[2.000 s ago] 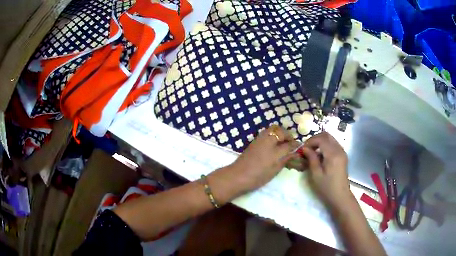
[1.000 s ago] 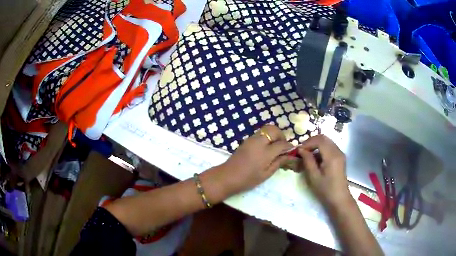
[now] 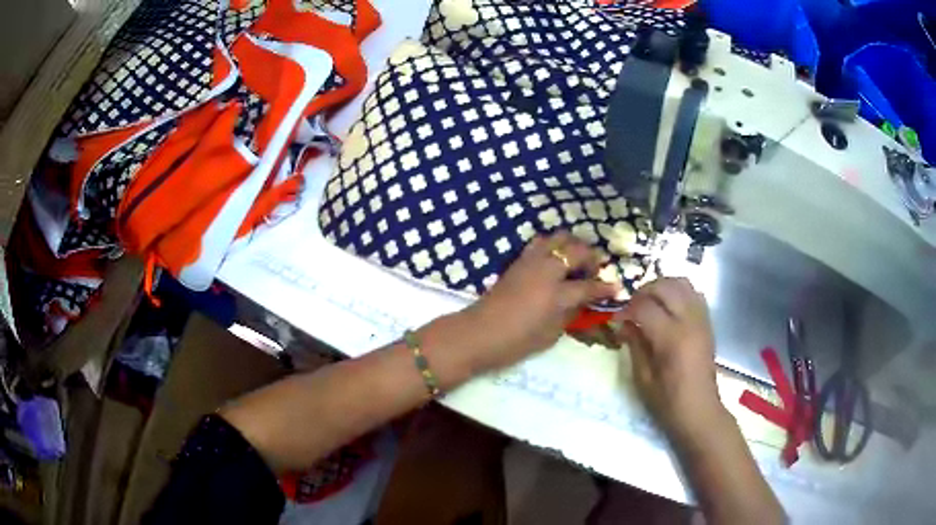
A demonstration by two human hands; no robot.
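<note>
A navy printed panel with cream clover shapes (image 3: pixel 452 174) lies left of and under the sewing machine head (image 3: pixel 657 133). An orange-red strip (image 3: pixel 590 320) shows at the panel's near edge, between my hands. My left hand (image 3: pixel 544 292) is bent over this edge, thumb and fingers on the cloth. My right hand (image 3: pixel 667 333) pinches the edge just right of the strip, in front of the needle area (image 3: pixel 662 246). The fingertips hide part of the cloth they hold.
A heap of orange, white and navy pieces (image 3: pixel 195 195) lies at left. Red fabric strips (image 3: pixel 782 410), thread snips (image 3: pixel 801 369) and dark-handled scissors (image 3: pixel 844 415) lie at right on the machine table (image 3: pixel 411 333). Blue containers (image 3: pixel 883 87) stand at the back right; cardboard (image 3: pixel 41 113) is at far left.
My left hand has shifted slightly up and its fingers have opened a little over the edge. More of the orange-red strip shows between my hands. My right hand is nearly in place.
</note>
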